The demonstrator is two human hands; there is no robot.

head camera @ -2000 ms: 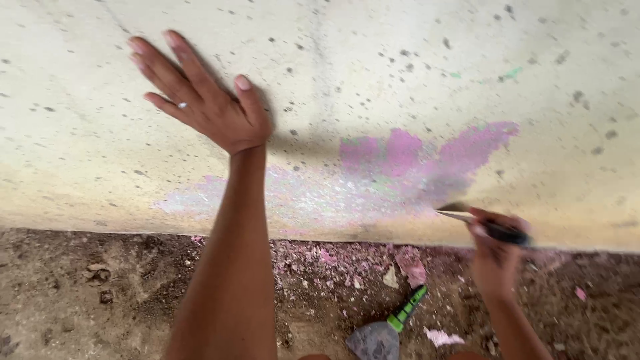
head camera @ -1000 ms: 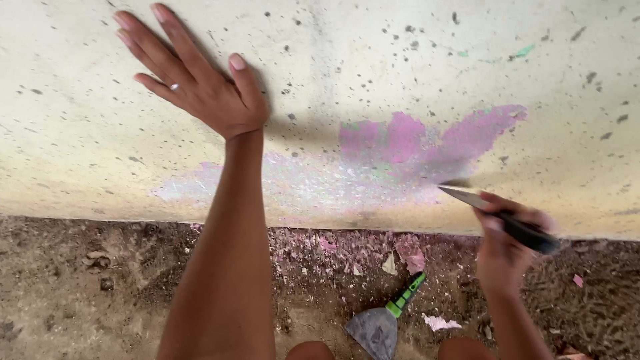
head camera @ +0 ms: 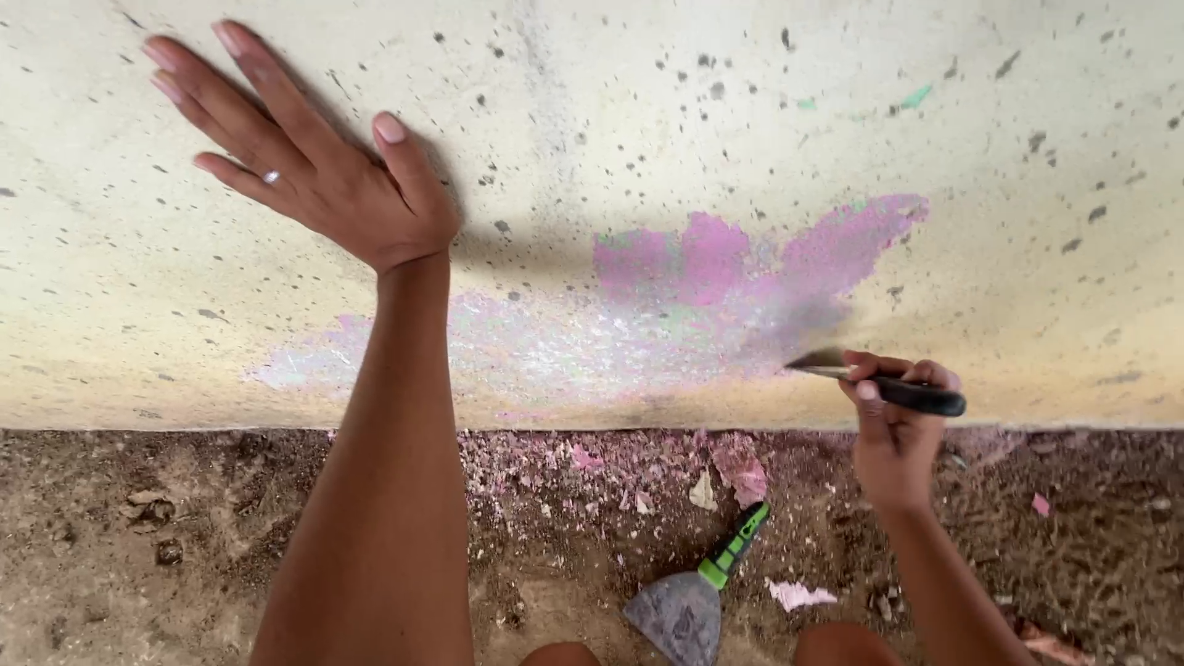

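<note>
My left hand (head camera: pixel 324 166) lies spread, palm against the pale, dark-speckled painted wall (head camera: pixel 647 111), a ring on one finger. Low on the right, my right hand (head camera: pixel 897 398) grips the black handle of a knife (head camera: pixel 916 395). Its pointed blade meets the wall at the lower right edge of a scraped area (head camera: pixel 592 342), where whitish, pink and green layers show. Just above is a patch of pink paint (head camera: pixel 712 259). Between my forearms, a putty knife (head camera: pixel 684 610) with a green and black handle lies on the ground.
Bare brown soil (head camera: pixel 120 555) meets the foot of the wall. Many pink and whitish paint flakes (head camera: pixel 592 472) are strewn along it, with larger peeled pieces (head camera: pixel 740 470) near the putty knife's handle. My knees show at the bottom edge.
The knife in my right hand has changed its angle slightly, its blade staying near the same part of the wall. My left hand keeps its place on the wall.
</note>
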